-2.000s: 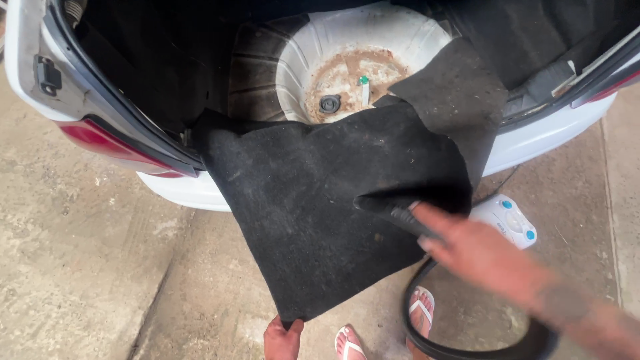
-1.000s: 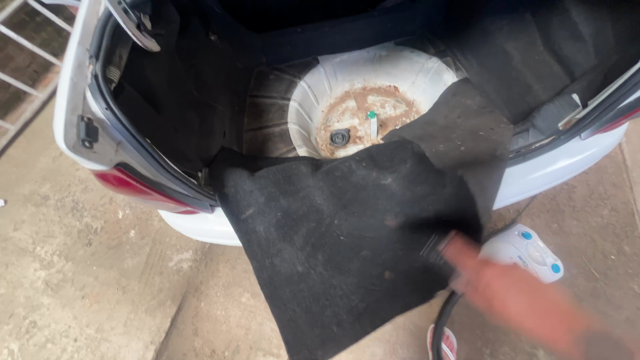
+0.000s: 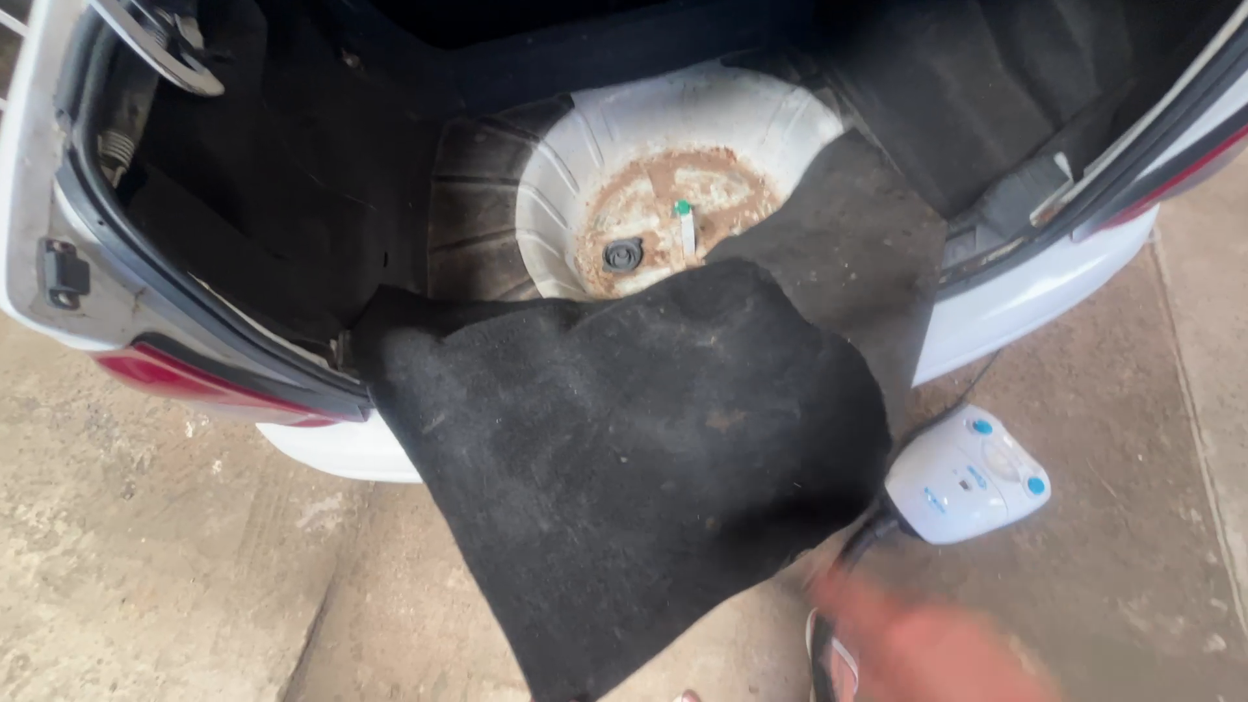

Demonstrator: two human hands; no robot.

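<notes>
A black carpet mat [image 3: 624, 458] hangs from the open boot of a white car, over its rear edge. My right hand [image 3: 916, 634], strongly blurred, is at the lower right beside the mat's lower edge. It is closed around the dark vacuum nozzle, which is smeared by motion against the mat and hard to make out. The black vacuum hose [image 3: 863, 546] runs by this hand to a white vacuum cleaner [image 3: 965, 478] with blue knobs on the ground. My left hand is out of view; the mat's lowest corner meets the bottom edge of the picture.
Behind the mat is the white spare-wheel well [image 3: 682, 107], with brown dirt, a black round cap [image 3: 622, 255] and a green-topped piece [image 3: 683, 209]. A grey-brown mat flap [image 3: 848, 224] overlaps its right side. A red tail light [image 3: 210, 385] and concrete floor [image 3: 146, 546] are at the left.
My right hand has moved from over the mat to beyond its lower right edge. My left hand, at the mat's lower corner two seconds ago, has left the view. The view has shifted.
</notes>
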